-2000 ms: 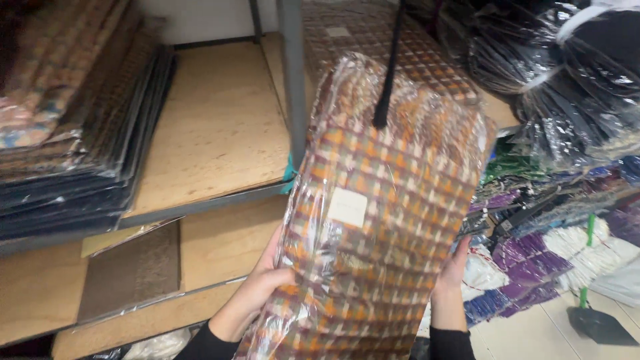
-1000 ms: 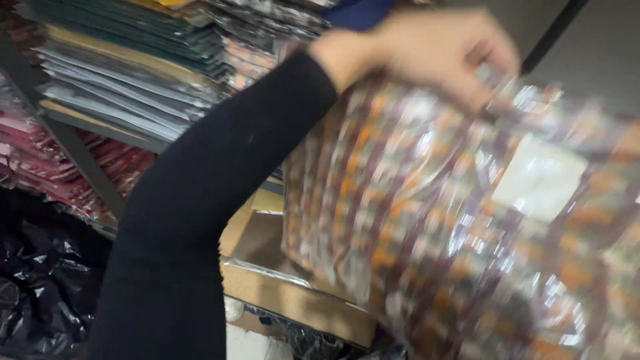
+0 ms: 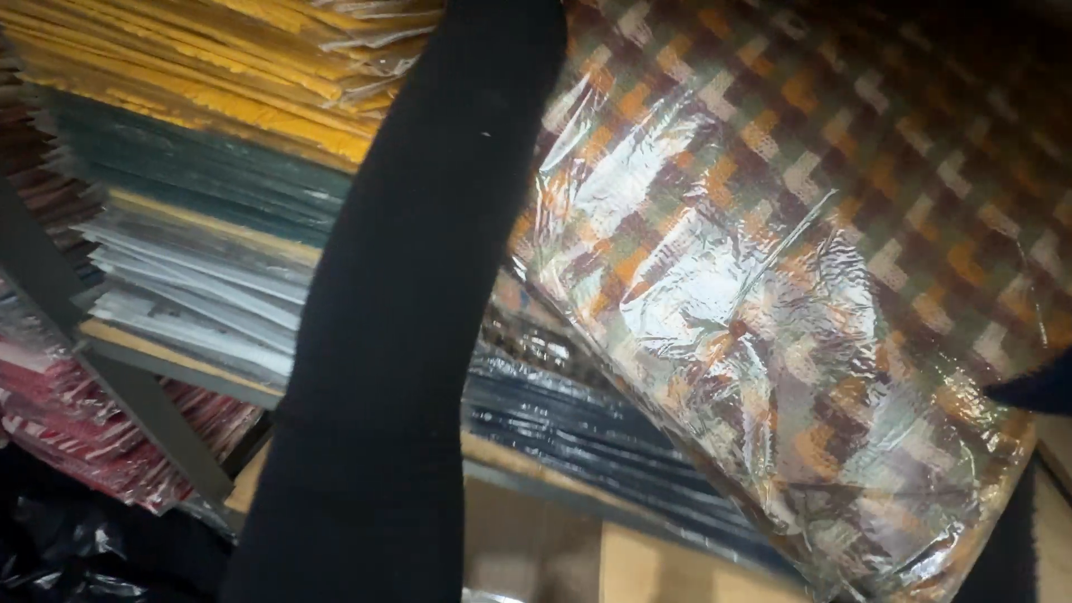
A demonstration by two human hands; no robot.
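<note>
A plaid fabric bundle in clear plastic wrap [image 3: 754, 293], checked in orange, maroon, green and beige, fills the right side of the head view, tilted, with glare on its wrap. My left arm in a black sleeve [image 3: 402, 318] rises from the bottom left past the bundle's left edge; my left hand lies beyond the top of the frame. A bit of dark sleeve [image 3: 1034, 389] shows at the right edge, over the bundle, but my right hand is not in view. What either hand holds cannot be seen.
Left of the sleeve, shelves carry wrapped stacks: yellow [image 3: 193, 75], dark green [image 3: 201, 167] and white [image 3: 201, 301]. Pink-red packs [image 3: 92, 419] lie lower, behind a grey metal shelf post [image 3: 126, 402]. Dark wrapped packs [image 3: 586, 444] sit below the bundle; black plastic [image 3: 75, 536] is at bottom left.
The plaid bundle was held upright between both hands, then gripped near its top by one hand. Both hands are now out of view. The view has swung toward the stacked shelves.
</note>
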